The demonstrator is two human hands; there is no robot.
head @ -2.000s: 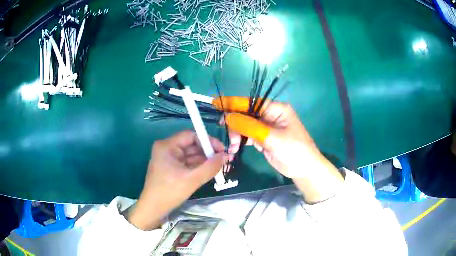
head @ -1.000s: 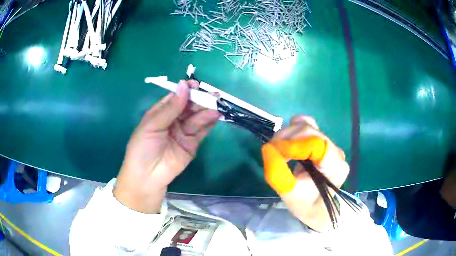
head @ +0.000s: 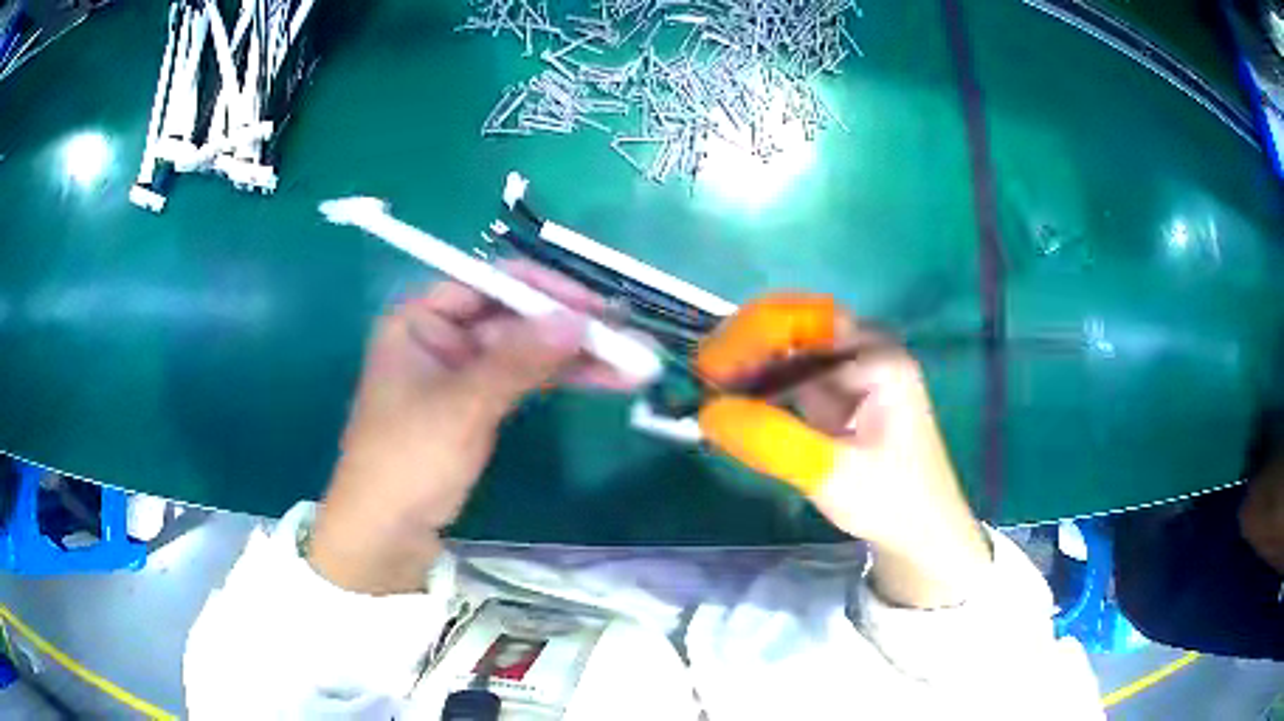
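My left hand (head: 465, 366) grips a white-sleeved cable (head: 448, 259) that slants from upper left down to the right; motion blurs it. A white connector (head: 352, 210) is at its upper left end. My right hand (head: 831, 409), with orange finger cots on thumb and index finger, pinches black lead wires (head: 620, 299) between the hands. A second white sleeve (head: 634, 268) lies along these wires, with a small white connector (head: 517, 187) at its upper end. Another white piece (head: 665, 423) shows below, near the right thumb. Blurred wire ends stick out right of my right hand.
A harness bundle (head: 218, 106) lies on the green mat (head: 169, 352) at upper left. A scattered heap of short grey sticks (head: 690, 106) is at upper centre. A dark line (head: 986, 240) crosses the mat at right. Blue stools (head: 71, 521) stand beyond the near edge.
Since one second ago, the sleeved cable in my left hand has swung, with its far end further left and its near end lower. The right thumb and index finger have shifted and the wires now point right.
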